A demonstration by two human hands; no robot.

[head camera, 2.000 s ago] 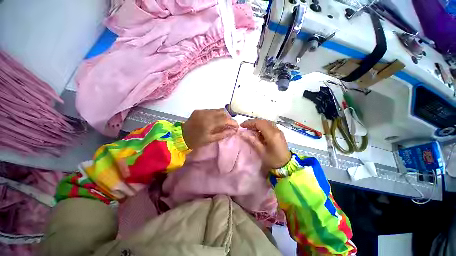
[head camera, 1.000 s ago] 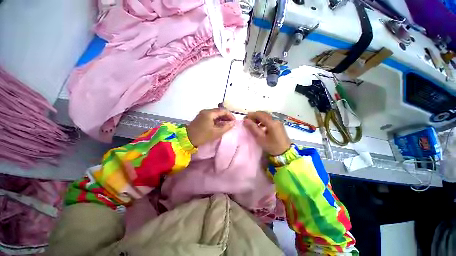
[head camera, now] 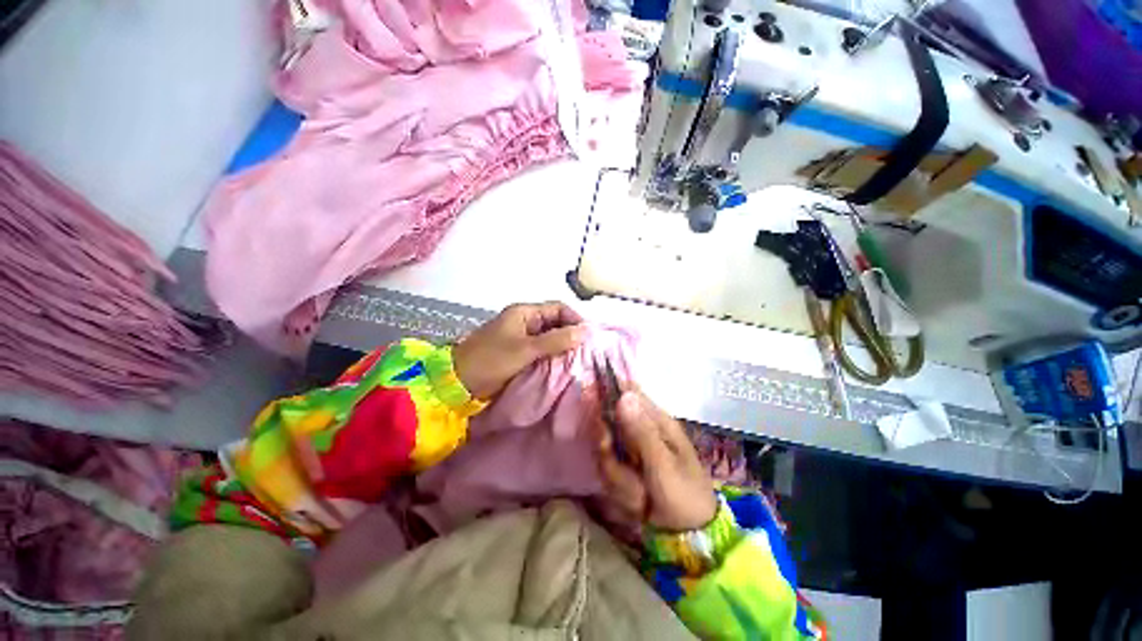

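Note:
The light pink garment piece (head camera: 526, 445) lies over my lap, its upper edge raised at the table's front edge. My left hand (head camera: 516, 349) pinches that edge between thumb and fingers. My right hand (head camera: 654, 463) is closed around a small dark pointed tool (head camera: 609, 391), which looks like thread snips. Its tip points up at the pink cloth just right of my left fingertips. Most of the tool's handle is hidden in my fingers. I cannot tell whether the tip touches the cloth.
The sewing machine (head camera: 827, 125) stands behind, its presser foot (head camera: 701, 200) above the bed. A pink ruffled pile (head camera: 363, 163) lies left of it. Scissors (head camera: 864, 328) and a blue box (head camera: 1062, 386) are at right. Thin pink strips (head camera: 82, 294) lie far left.
My right hand has left the cloth edge, moved down, and now holds the pointed tool. The orange-red and blue tool is gone from the table. My left hand still pinches the cloth, slightly lower.

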